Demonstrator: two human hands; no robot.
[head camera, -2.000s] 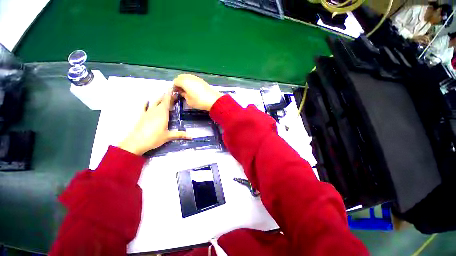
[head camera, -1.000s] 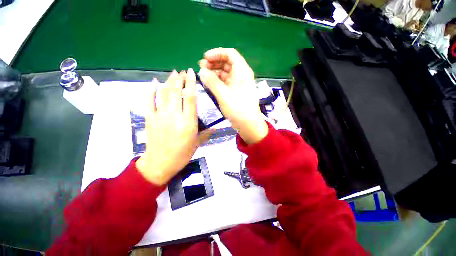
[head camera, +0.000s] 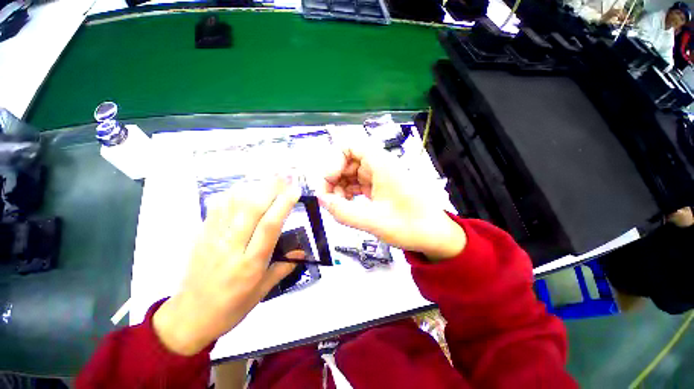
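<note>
My left hand (head camera: 236, 247) holds a thin black front panel (head camera: 320, 232) with a see-through window, raised and tilted above the white sheet. My right hand (head camera: 388, 199) is at the panel's upper right corner with curled fingers; whether it touches the panel or pinches something is unclear. A display housing (head camera: 293, 283) lies below, partly hidden by the panel and my left hand. The air blow gun (head camera: 365, 255) lies right of the panel. Shiny protective film (head camera: 217, 185) lies behind my left hand.
A white pump bottle (head camera: 124, 150) stands far left. Black housings (head camera: 30, 243) are at the left edge, another dark unit (head camera: 213, 33) on the green conveyor (head camera: 304, 68). Stacked black trays (head camera: 555, 144) fill the right. A blue crate (head camera: 576, 292) is below right. A person (head camera: 660, 34) is at top right.
My hands have lifted the front panel off the sheet area and brought it nearer to me, over the housing. The view has shifted, with more of the conveyor's far side showing.
</note>
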